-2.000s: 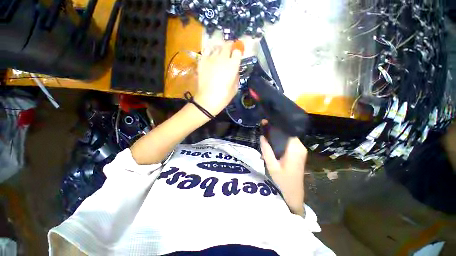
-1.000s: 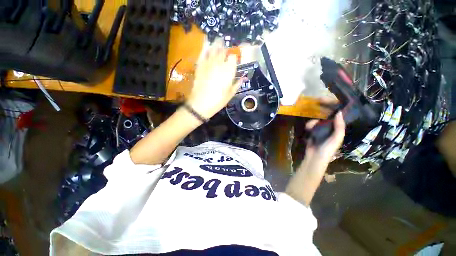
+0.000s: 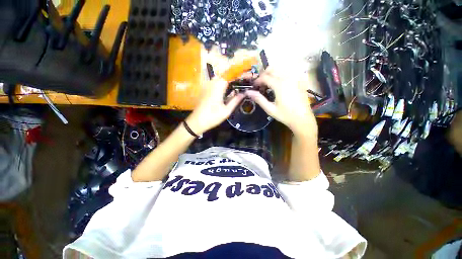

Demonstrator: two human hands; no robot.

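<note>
The black camera housing point(image 3: 249, 120) lies at the bench edge in front of me, its round end with the pale central hole towards me. My left hand point(image 3: 215, 103) grips its squarish head from the left, with an orange finger cot point(image 3: 239, 69) on a fingertip. My right hand point(image 3: 286, 98) grips the head from the right, both thumbs near the middle. A small bright piece shows at the fingertips; I cannot tell what it is. Thin black antennas stick out beyond both hands. The black electric screwdriver point(image 3: 330, 83) with a red accent rests on the bench to the right.
A pile of small glittering black parts point(image 3: 218, 23) lies behind the housing. A black foam tray point(image 3: 145, 55) and a dark pegged rack point(image 3: 61, 48) are at left. Cable leads point(image 3: 392, 66) hang at right. Black housings point(image 3: 96, 174) are heaped below the bench at left.
My right hand has set the screwdriver down at the right and come to the housing. My left hand has shifted to grip the head's left side, and the antennas are spread to both sides.
</note>
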